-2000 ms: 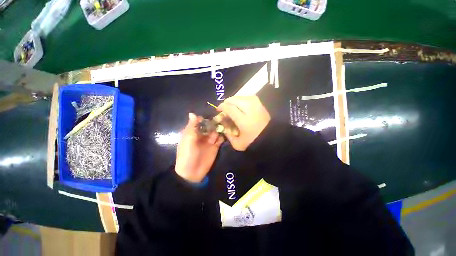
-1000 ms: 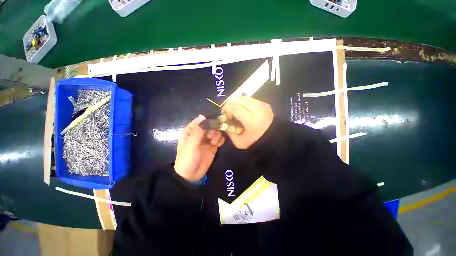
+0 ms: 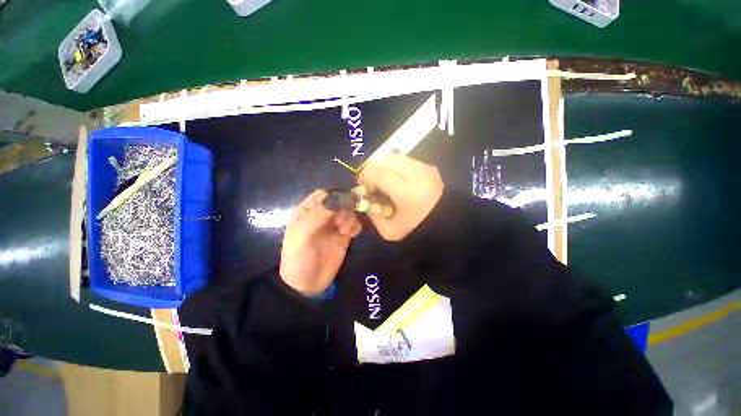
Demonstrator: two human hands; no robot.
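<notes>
My right hand [image 3: 404, 195] is closed around the yellowish handles of a short tool, which looks like pliers [image 3: 340, 200]. Its dark head points left, toward my left hand. My left hand [image 3: 313, 248] is just left of the tool, its fingers bent at the dark head. Whether a small part sits between its fingertips is too small to tell. Both hands are above the black printed mat [image 3: 268, 166]. The blue parts bin [image 3: 195, 219] stands at the left with a heap of tiny silver metal parts [image 3: 138, 244]. A pale strip [image 3: 136, 188] lies across the heap.
Beyond the mat is the green conveyor belt [image 3: 325, 36]. A white-housed electronic unit [image 3: 89, 50] with a clear plastic bag is at the upper left. Two more white housings are cut off by the top edge. A cardboard box [image 3: 122, 390] is at the lower left.
The white units on the belt have moved to the right. My left hand has shifted slightly, and its fingers are more bent at the tool's head. My right hand keeps its hold.
</notes>
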